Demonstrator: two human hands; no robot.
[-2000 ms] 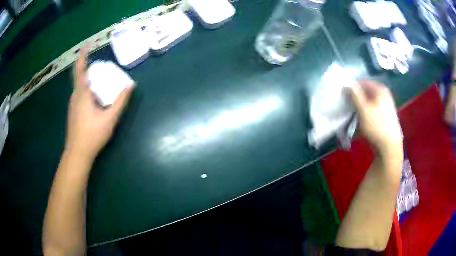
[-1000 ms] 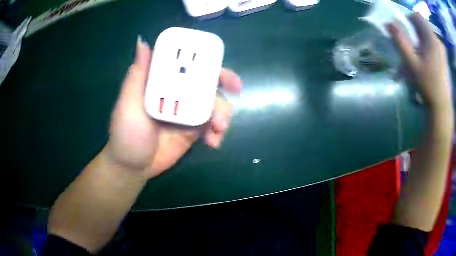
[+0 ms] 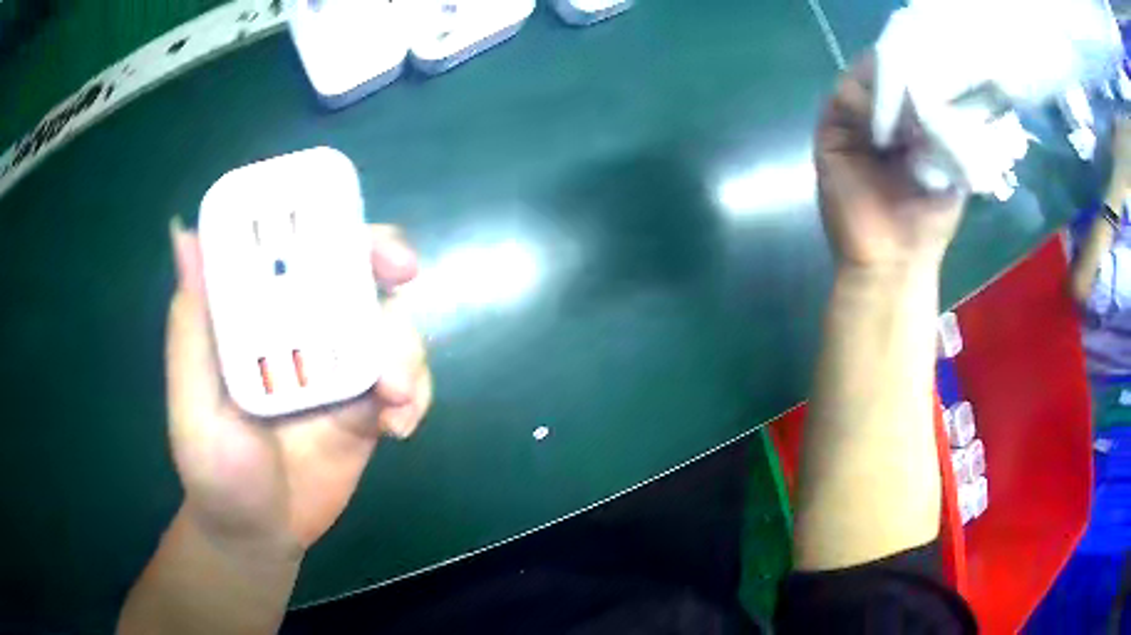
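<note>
My left hand (image 3: 267, 459) holds a white travel adapter (image 3: 292, 316) above the worktop. Its front faces up, with narrow outlet slots, a dark round hole and two reddish ports. My right hand (image 3: 874, 205) is at the upper right and holds a crumpled white wiping cloth (image 3: 992, 62). The cloth covers part of its fingers. The bottle does not show.
More white adapters (image 3: 354, 56) lie at the upper left beside the worn pale conveyor edge (image 3: 124, 81). A tiny pale ring (image 3: 540, 433) lies near the front edge. A red bin (image 3: 1023, 409) with small clear-white parts is at lower right. Another person's arm (image 3: 1098, 236) shows at far right.
My left hand picked up the adapter's view from edge-on to face-up, then shifted left and down. My right hand, lately over the clear bottle, now shows the cloth spread over its fingers.
</note>
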